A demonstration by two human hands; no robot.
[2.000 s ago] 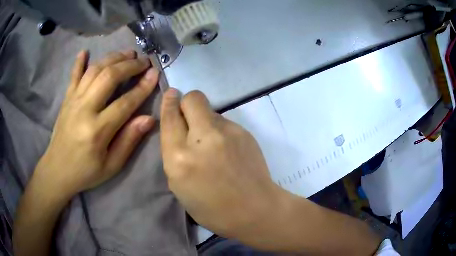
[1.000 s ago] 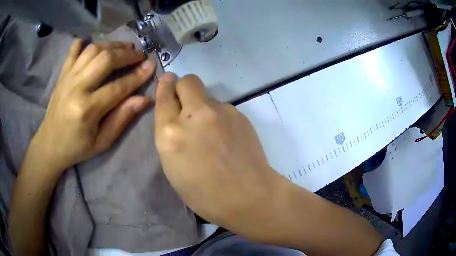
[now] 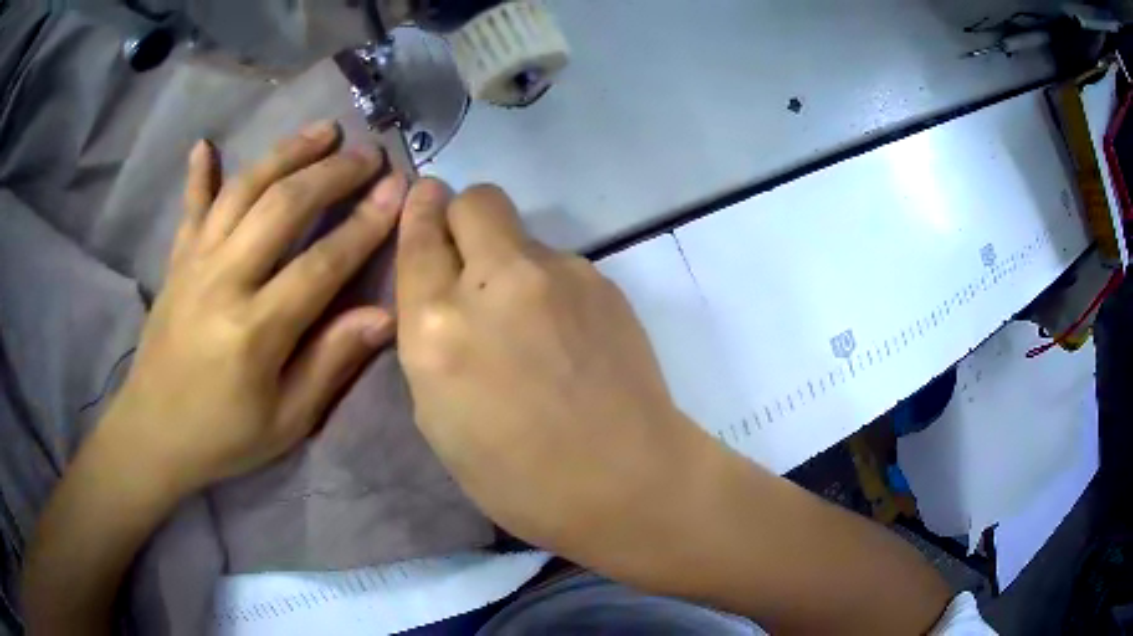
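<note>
The taupe-grey fabric (image 3: 348,497) lies over the left of the machine bed and the table. Its narrow folded edge runs up to the shiny presser foot (image 3: 379,114) beside the round needle plate (image 3: 437,93). My left hand (image 3: 255,311) lies flat on the fabric with fingers spread, fingertips just below the foot. My right hand (image 3: 522,360) pinches the folded edge between thumb and forefinger just below the foot; the pinched bit is mostly hidden by the fingers.
The dark machine head and a white ribbed knob (image 3: 512,52) overhang the bed (image 3: 696,112) at the top. A white table strip with a printed ruler (image 3: 857,286) lies right. White paper (image 3: 1031,435) and a red wire are at the far right.
The fabric has moved up toward the foot, and its lower edge now uncovers more ruler at the bottom. My left hand moved up, then back down. My right hand is slightly higher than at first.
</note>
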